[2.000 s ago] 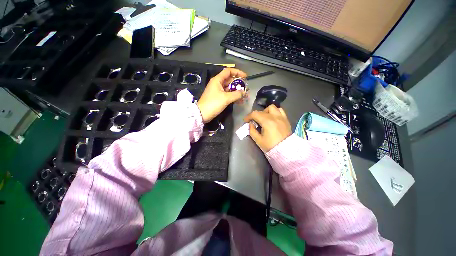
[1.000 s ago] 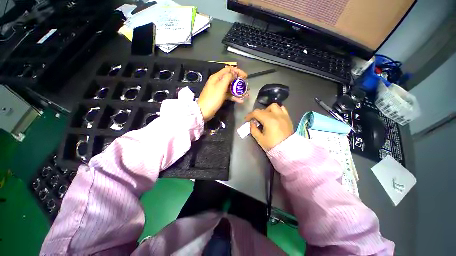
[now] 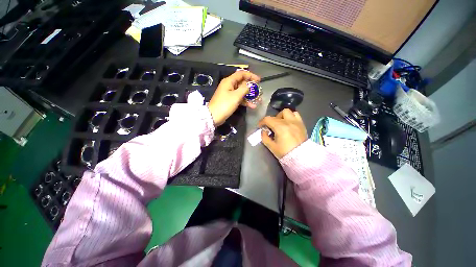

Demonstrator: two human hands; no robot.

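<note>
My left hand (image 3: 228, 99) holds a round smartwatch module (image 3: 252, 90) by its rim above the right edge of the black foam tray (image 3: 222, 159). The module's lit face is blue-purple with pale marks. The tray's pockets hold several round silver-rimmed modules; my left forearm hides some. My right hand (image 3: 284, 133) is curled around the handle of the black barcode scanner (image 3: 286, 97), whose head points away from me. The hand hides most of the handle. A small white label (image 3: 255, 137) shows beside my right fingertips; whether it is held or lies on the desk is unclear.
The keyboard (image 3: 300, 52) and monitor (image 3: 349, 21) are at the back. An open notebook (image 3: 347, 156), mouse (image 3: 389, 136), white basket (image 3: 415, 109) and paper slip (image 3: 412, 189) are at the right. A phone (image 3: 151, 40) and papers (image 3: 180, 26) are behind the tray.
The module's face has changed from purple with a white patch to a blue-purple display with pale marks. Both hands stay in almost the same places.
</note>
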